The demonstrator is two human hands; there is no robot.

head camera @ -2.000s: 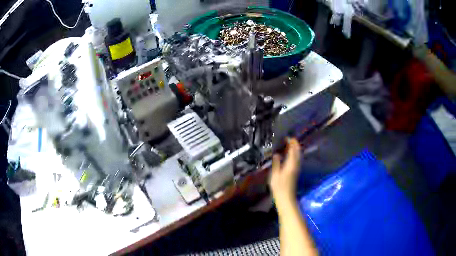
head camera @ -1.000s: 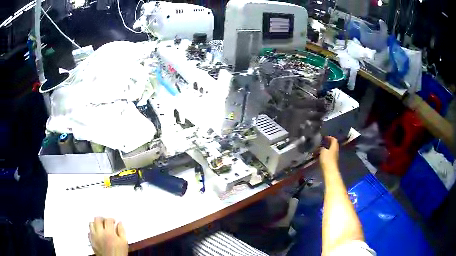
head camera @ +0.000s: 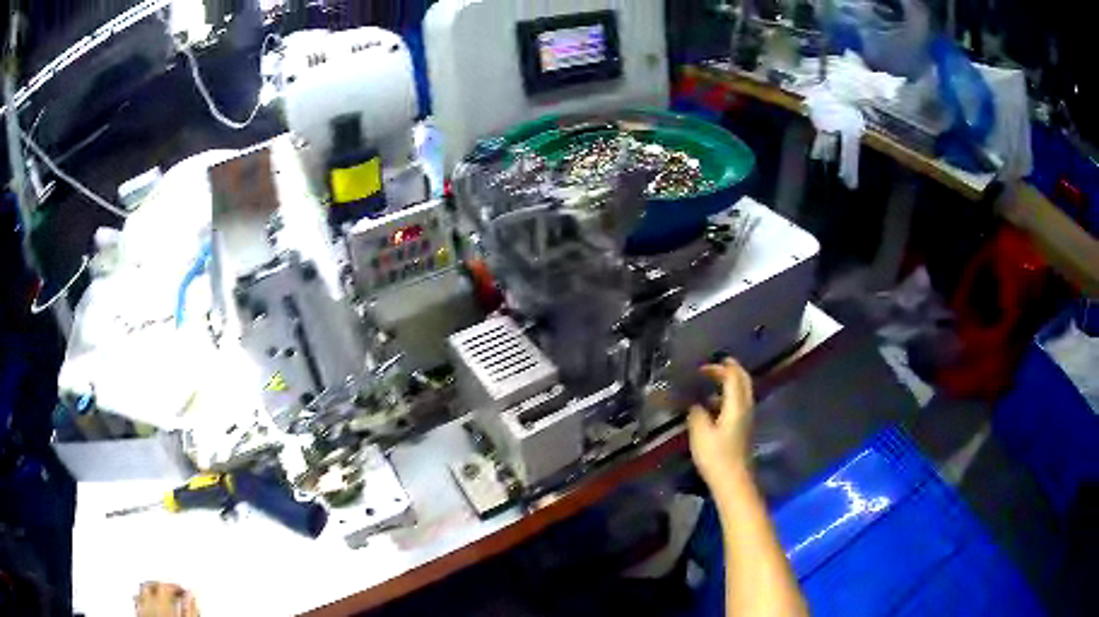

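Observation:
The button-sewing machine [head camera: 301,325] stands on a white table. The green bowl feeder [head camera: 711,163] at its right holds many small shiny buttons [head camera: 657,166]. My right hand [head camera: 721,416] is at the table's front edge, beside the white housing under the bowl. Its fingers are bent; blur hides whether they hold or touch something. My left hand [head camera: 166,600] is at the bottom left on the tabletop, cut off by the picture's edge, with only its fingers showing. The control box [head camera: 404,247] shows red digits.
A screwdriver [head camera: 199,492] lies on the tabletop at left. The touchscreen [head camera: 570,52] is lit behind the bowl. A blue bin [head camera: 892,530] stands on the floor at lower right. A red stool [head camera: 1000,307] and a side bench [head camera: 892,151] are at right.
The view has swung between frames. My right hand stays near the table's front edge below the feeder. My left hand shows at the lower left in the last two frames, now mostly cut off.

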